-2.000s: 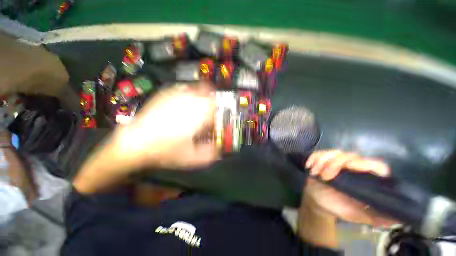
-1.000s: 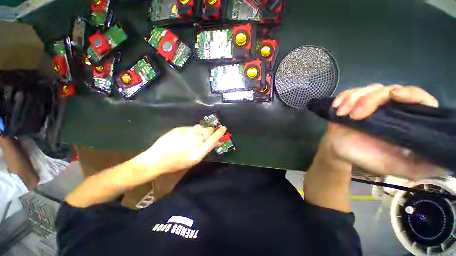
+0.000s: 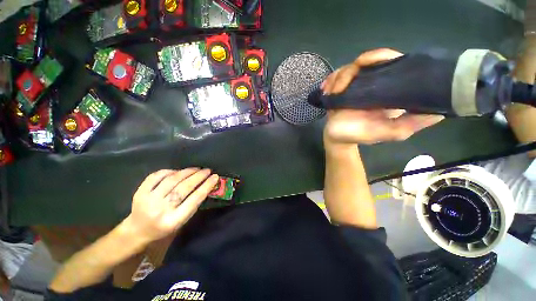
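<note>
My right hand (image 3: pixel 367 111) is closed around the thick black electric screwdriver (image 3: pixel 405 85), which has a pale tape band near its cable end. Its tip end is over the right side of the round screw tray (image 3: pixel 301 82), which holds tiny grey screws. My left hand (image 3: pixel 170 203) lies over an electronic unit (image 3: pixel 226 189) near the bench's front edge and holds it against the mat. Only the unit's right part shows, with green board, red part and black rim; the rest is under my fingers.
More electronic units (image 3: pixel 211 101) lie in a group left of the tray, some stacked. Others (image 3: pixel 85 120) lie scattered further left. A white round fan (image 3: pixel 464 213) stands below the bench at right. The black cable runs along the right. Part of another person's arm (image 3: pixel 522 111) shows at the right edge.
The screwdriver has moved from right of the tray to over its edge, and its handle is now nearly level. The view has shifted right. My left hand still covers the unit.
</note>
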